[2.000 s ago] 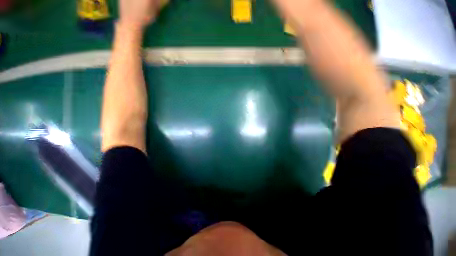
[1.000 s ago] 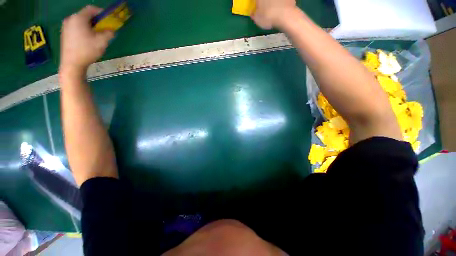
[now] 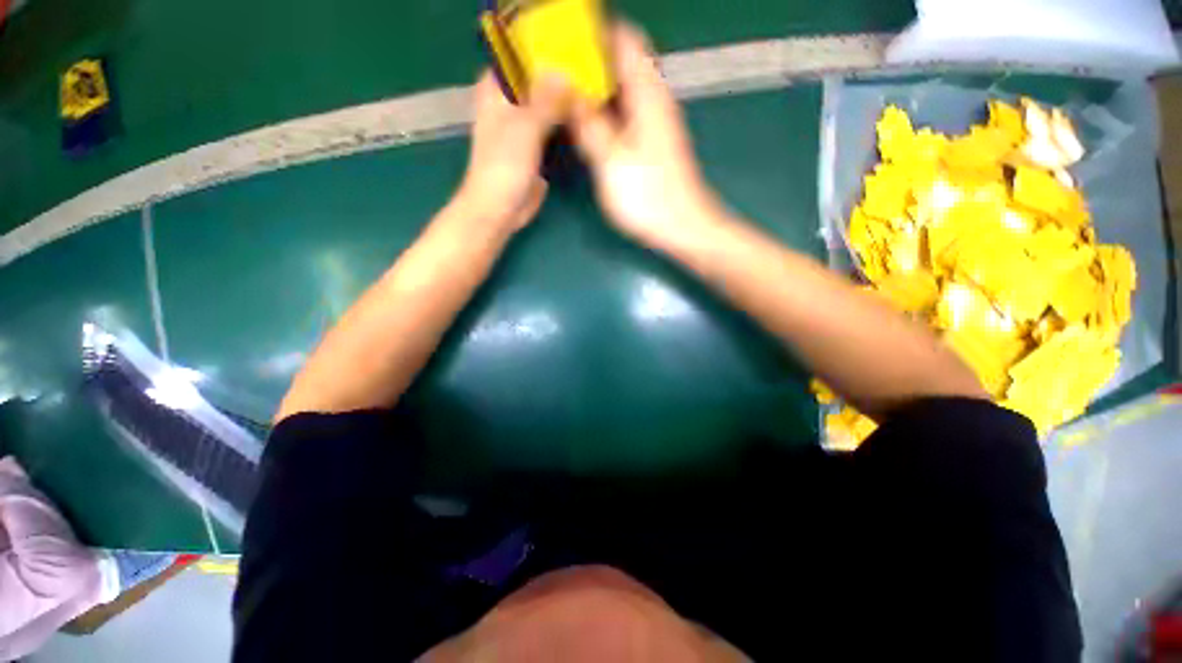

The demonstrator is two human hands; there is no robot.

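Observation:
My left hand (image 3: 508,153) and my right hand (image 3: 642,162) are together at the top centre, over the pale edge strip. Between them they hold a stack of blue-and-yellow sets (image 3: 560,49), with a yellow face towards me and dark blue edges at its left side. Both hands grip its lower part. The stack is slightly blurred and its top is cut off by the frame edge. How many pieces it has cannot be told.
Yellow pieces (image 3: 979,246) lie heaped on a clear plastic bag (image 3: 1141,272) at right. A blue-and-yellow set (image 3: 86,106) lies on the far belt at left. Bagged dark parts (image 3: 175,427) lie at left. A white sheet (image 3: 1050,33) is upper right. A person's pink sleeve (image 3: 39,570) shows lower left.
My hands were apart over the far belt, each holding blue-and-yellow or yellow items. They have come together at centre, nearer me, around one stack. My right arm uncovers more of the yellow heap.

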